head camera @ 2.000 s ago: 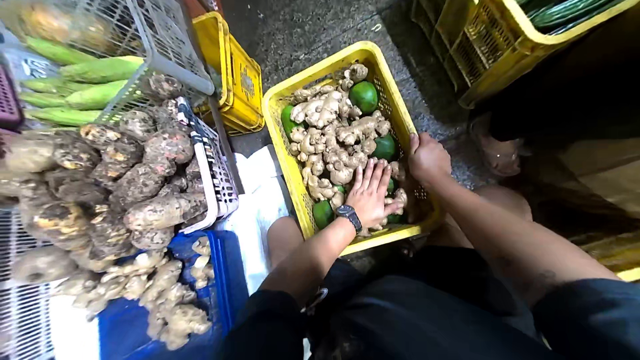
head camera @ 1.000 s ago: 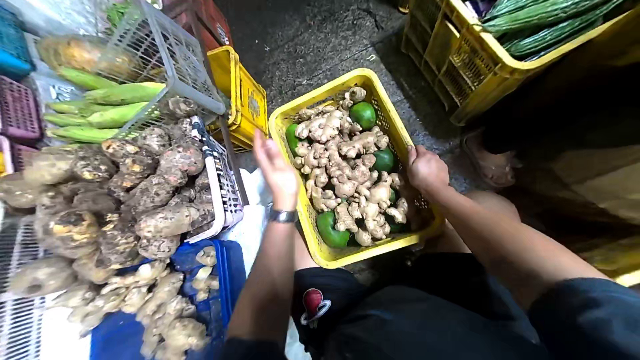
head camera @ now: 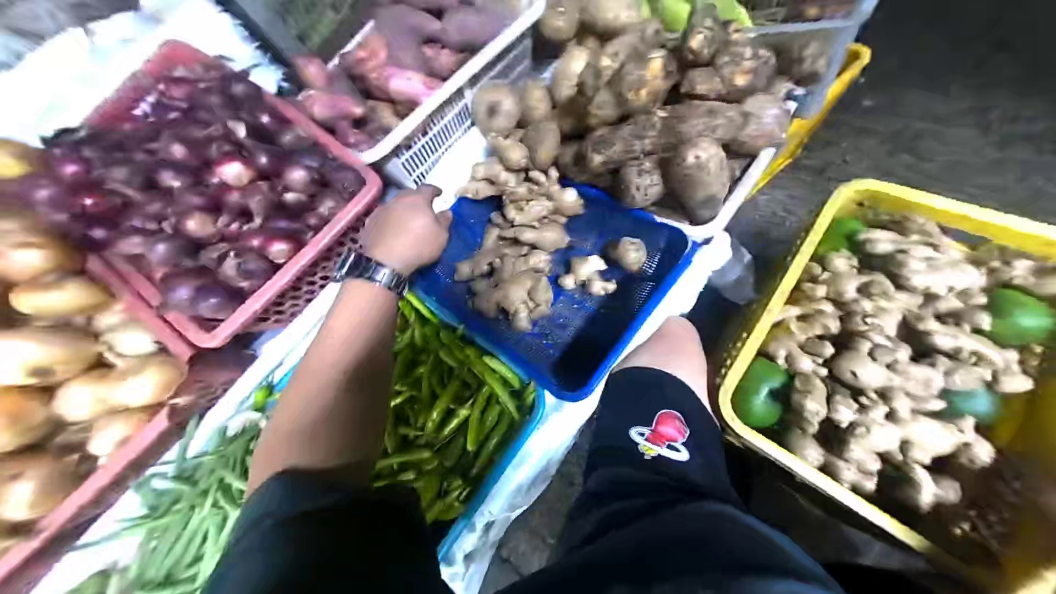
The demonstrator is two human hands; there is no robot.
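My left hand [head camera: 406,229], with a metal-banded watch at the wrist, has its fingers curled over the left rim of a blue plastic tray [head camera: 577,371]. Ginger roots [head camera: 516,264] lie in a heap at the tray's upper left, with a few loose pieces nearer its middle. Below the tray, green chilli peppers [head camera: 450,404] fill another blue-edged container. At the right is a yellow plastic crate [head camera: 771,330], holding ginger pieces [head camera: 879,355] and green round produce [head camera: 759,392]. My right hand is out of view.
Red onions fill a pink basket [head camera: 272,309] left of my hand, and yellow onions [head camera: 58,355] lie farther left. Muddy brown tubers [head camera: 701,177] stand behind the tray. Long green beans [head camera: 194,495] are at the lower left. My knee [head camera: 668,351] is between tray and crate.
The view has swung far to the left. My left hand has gone from the ginger in the yellow crate, through the air beside it, to the blue tray's rim. My right hand has left the view.
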